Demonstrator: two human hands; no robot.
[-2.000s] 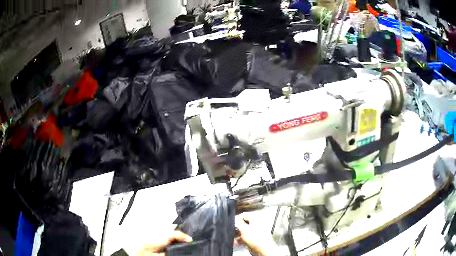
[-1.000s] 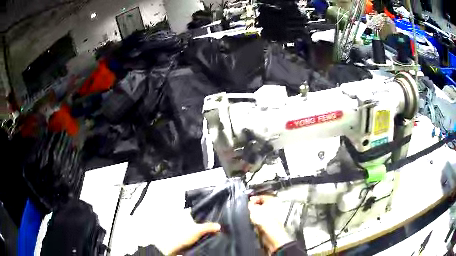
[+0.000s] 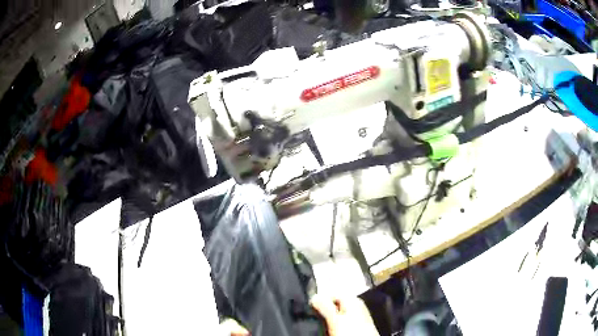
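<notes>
A shiny grey-black bag piece [image 3: 252, 262] hangs from under the needle end of the white sewing machine [image 3: 341, 85] down towards me, creased lengthwise. The presser foot and needle are too blurred to make out. My right hand [image 3: 344, 315] holds the piece's right edge low in the picture, below the machine arm. My left hand [image 3: 234, 328] shows only as a small part at the bottom edge, by the fabric's left side; its grip is hidden. A black binding strip [image 3: 374, 161] runs along the arm to the needle area, past a green clip [image 3: 443, 147].
Black bags [image 3: 157, 111] are heaped behind and left of the machine. A dark stack [image 3: 79, 295] and a blue crate [image 3: 31, 312] stand at the lower left. The white tabletop [image 3: 167, 262] has a curved wooden edge at right. A blue ring-like object [image 3: 577, 98] lies far right.
The view has tilted down and the machine sits higher and further left in it. Both hands are lower in the picture, away from the needle, and more of the bag piece's length shows.
</notes>
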